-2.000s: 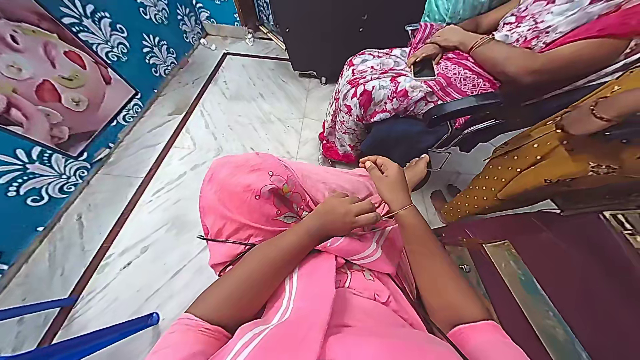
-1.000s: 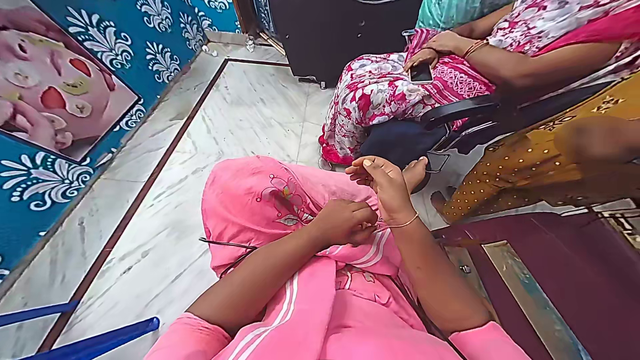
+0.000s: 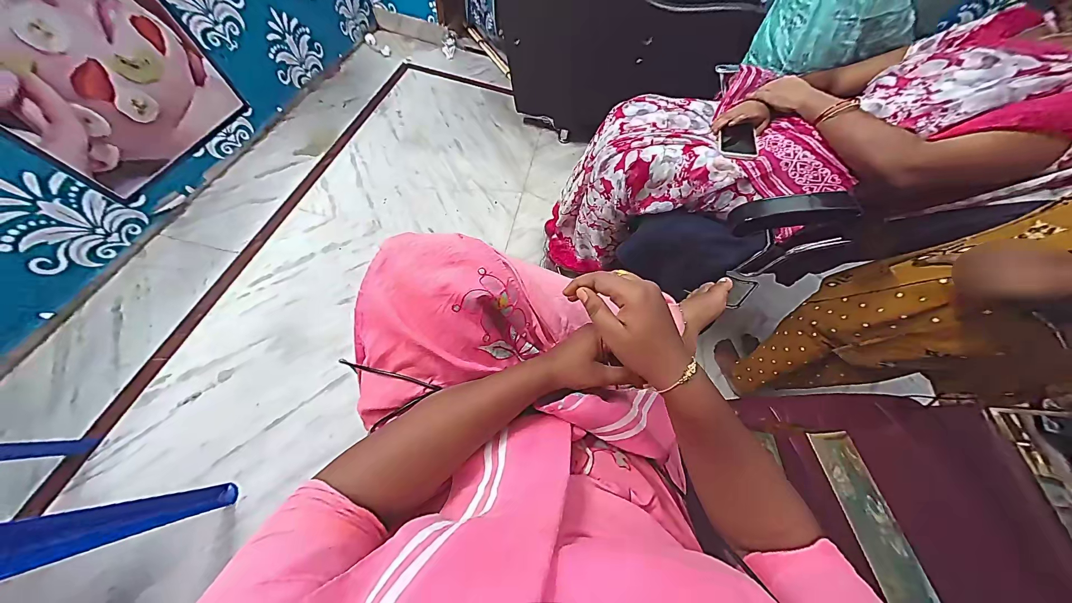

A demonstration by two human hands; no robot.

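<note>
Both of my hands are together over my lap, above a pink embroidered garment point(image 3: 427, 310). My right hand point(image 3: 636, 322), with its fingers bent and a thin gold bracelet point(image 3: 688, 373) on the wrist, lies over my left hand point(image 3: 586, 360); which hand is which follows from the arms' sides. The fingers of the lower hand are mostly hidden behind the upper one. I cannot tell whether anything is between them. A black cord point(image 3: 389, 374) sticks out at the left of the garment. My bare foot point(image 3: 706, 303) shows just beyond the hands.
A seated person in a floral garment point(image 3: 636, 159) holds a phone point(image 3: 738, 140). Beside them is another person in mustard clothing point(image 3: 871, 310). A maroon surface point(image 3: 946, 469) with a patterned strip point(image 3: 875, 511) lies at right. Blue chair legs point(image 3: 126, 519) stand over marble floor point(image 3: 402, 167) at left.
The bracelet hand, raised with its fingers apart a second ago, has come down over the other hand. The mustard-clothed person's blurred hand has moved.
</note>
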